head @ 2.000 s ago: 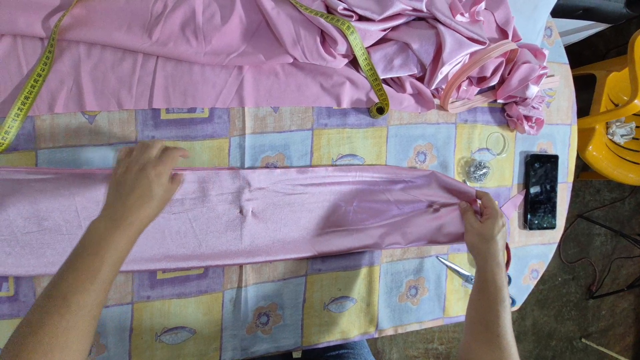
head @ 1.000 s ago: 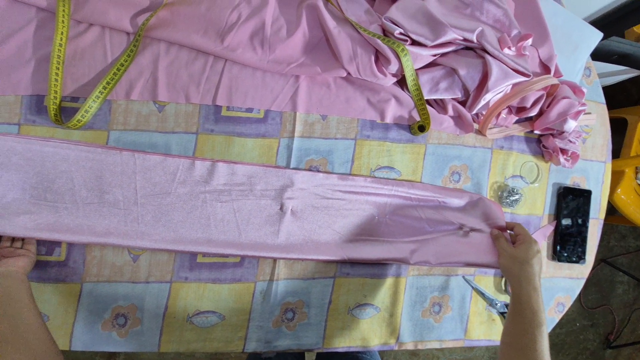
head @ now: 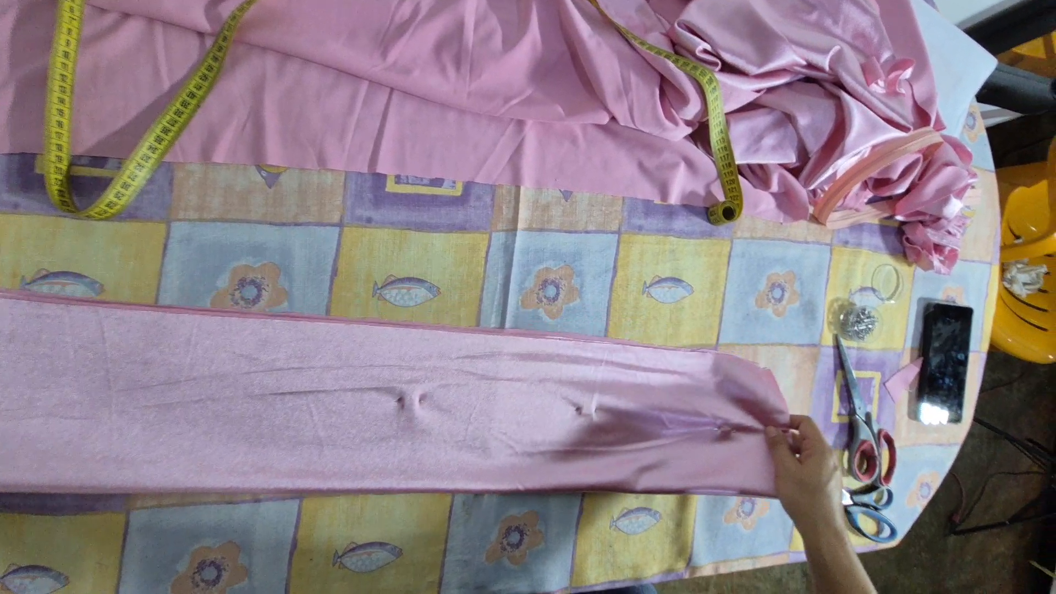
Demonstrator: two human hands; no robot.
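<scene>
A long folded strip of pink satin fabric (head: 330,412) lies across the table, with small puckers along its middle where pins appear to sit. My right hand (head: 804,466) pinches the strip's right end between thumb and fingers. My left hand is out of the frame. Just right of my right hand lie scissors with red and grey handles (head: 862,445), and below them a blue-handled pair (head: 870,516), partly hidden by my hand. A small round clear container of pins (head: 856,320) stands above the scissors.
More pink satin (head: 495,99) is spread and bunched along the far side, with a yellow measuring tape (head: 718,140) over it. A black phone (head: 945,363) lies near the right edge of the patterned tablecloth (head: 412,272). Beyond is a yellow plastic chair (head: 1027,305).
My left hand, on the strip two seconds ago and at its lower left edge one second ago, has left the view. The red-handled scissors now show whole beside my right hand, which still holds the strip's end.
</scene>
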